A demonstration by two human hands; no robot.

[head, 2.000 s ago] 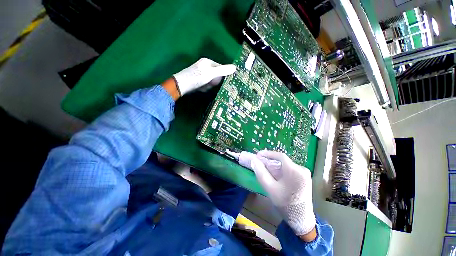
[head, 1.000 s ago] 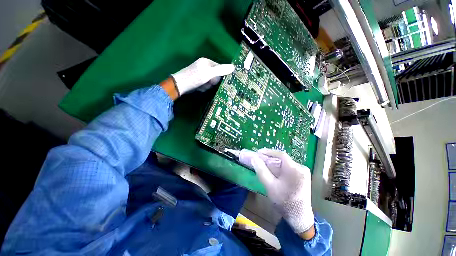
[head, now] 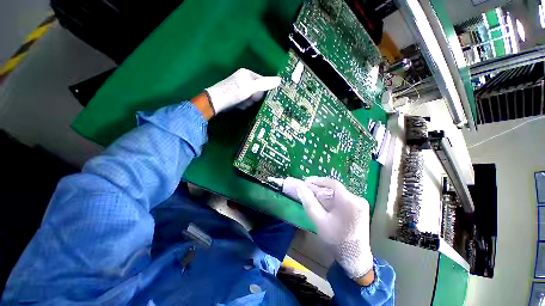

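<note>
A green circuit board (head: 317, 134) with many silvery solder joints lies in front of me, above the green mat. My left hand (head: 239, 89), in a white knit glove, grips its far left edge near a white patch, with the thumb on top and the other fingers partly hidden. My right hand (head: 340, 218), also gloved, holds a white-lilac pen-type applicator (head: 294, 187) like a pencil. The applicator's narrow tip points at the board's near corner. Whether the tip touches the board is too small to tell.
A second board (head: 340, 45) with a black edge stands beyond. Slim white-lilac pieces (head: 382, 144) lie right of the board, beside a pale machine (head: 433, 197) with bristly dark-silver rows. The green mat (head: 161, 77) extends left. Black totes (head: 514, 98) are stacked at upper right.
My right hand and the applicator have shifted very slightly left. My left hand and the board look almost unmoved.
</note>
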